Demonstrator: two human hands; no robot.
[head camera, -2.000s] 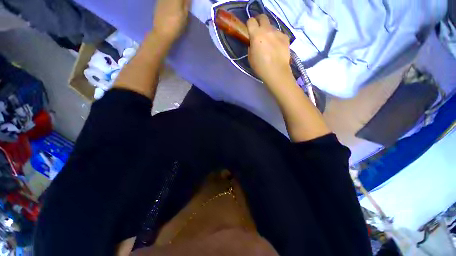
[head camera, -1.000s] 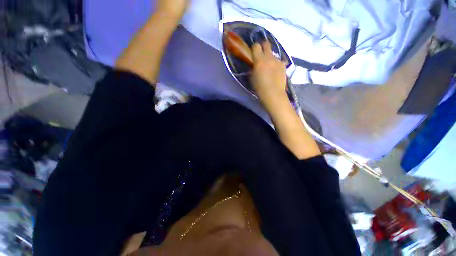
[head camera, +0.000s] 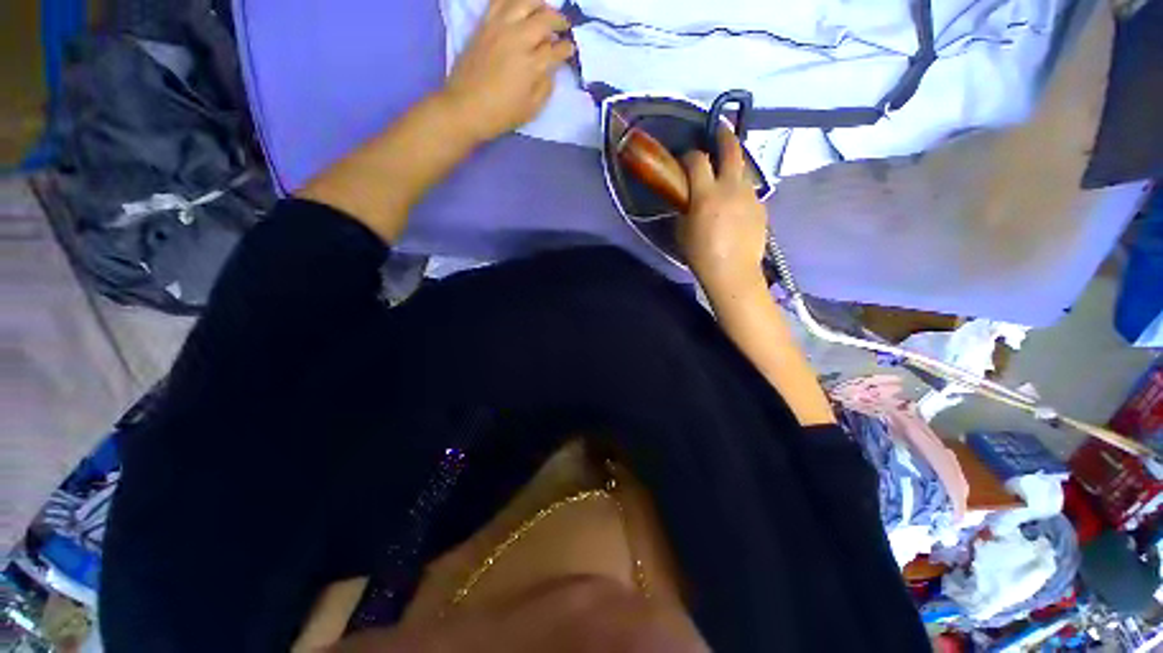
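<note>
The garment (head camera: 753, 66) lies pale side up on the lavender table cover (head camera: 536, 191), crossed by narrow dark strips, and runs out of the top edge. My right hand (head camera: 724, 211) is closed around the wooden handle of the steam iron (head camera: 657, 160). The iron stands at the garment's near edge, its pointed end towards the upper left. My left hand (head camera: 517, 64) rests at the garment's left part, fingers bent near a dark strip; whether it pinches the cloth cannot be told.
A pale hose (head camera: 880, 347) runs from the iron to the right edge. A dark grey rest pad (head camera: 1122, 109) lies at the table's right end. A dark garment pile (head camera: 140, 166) is left of the table. Cloth scraps (head camera: 1008, 561) and red crates (head camera: 1122, 472) are at lower right.
The view has shifted. My left hand has come fully into view over the garment. My right hand still holds the iron, now lower and further right in the picture.
</note>
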